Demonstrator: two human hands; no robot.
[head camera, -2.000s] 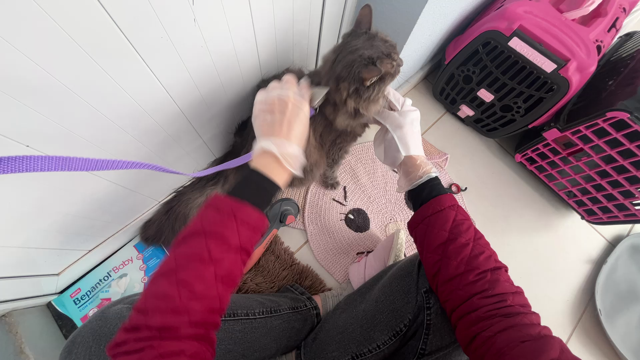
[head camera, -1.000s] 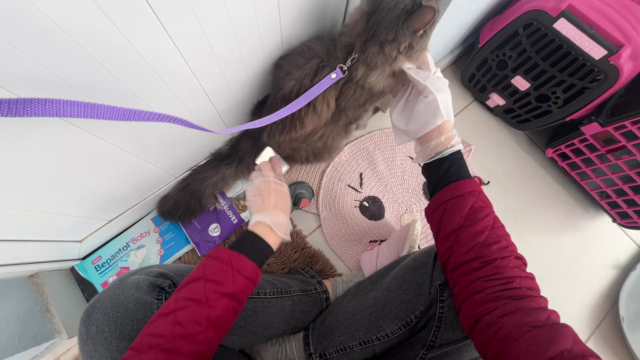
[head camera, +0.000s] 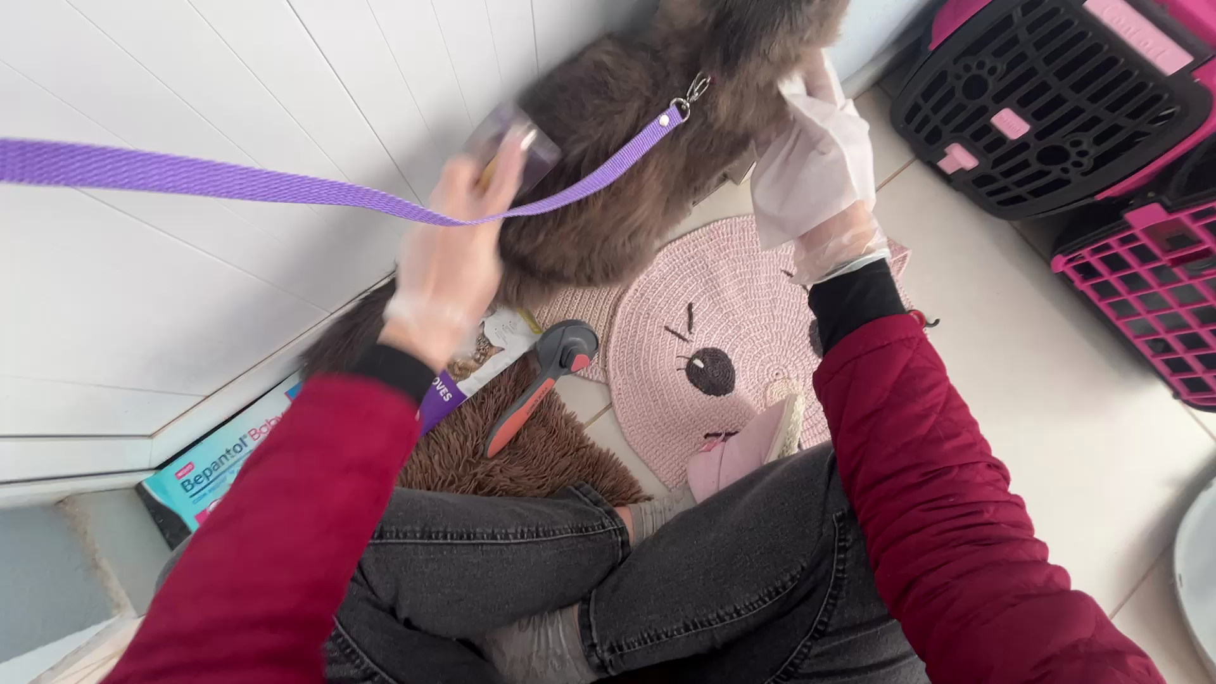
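Observation:
A long-haired grey-brown cat (head camera: 608, 171) stands against the white panelled wall, its face out of frame. A purple leash (head camera: 313, 193) is clipped by a metal hook (head camera: 696, 92) at its neck. My left hand (head camera: 456, 247), in a clear glove, grips a small blurred object (head camera: 518, 152), perhaps a comb, beside the cat's back. My right hand (head camera: 825, 161), also gloved, holds a white cloth or wipe (head camera: 807, 180) at the cat's chest. A grey and orange pet brush (head camera: 541, 385) lies on a brown shaggy mat (head camera: 532, 437).
A pink crocheted animal-face rug (head camera: 722, 285) lies below the cat. Two pink and black pet carriers (head camera: 1045, 104) (head camera: 1154, 275) stand at the right. A Bepanthol-type teal box (head camera: 218, 465) and a purple package (head camera: 465, 380) lie at the left. A round pale object (head camera: 1199, 551) shows at the right edge.
My left hand has moved from near the cat's hindquarters up to its back. My right hand stays at the cat's front with the white cloth. The view has shifted somewhat.

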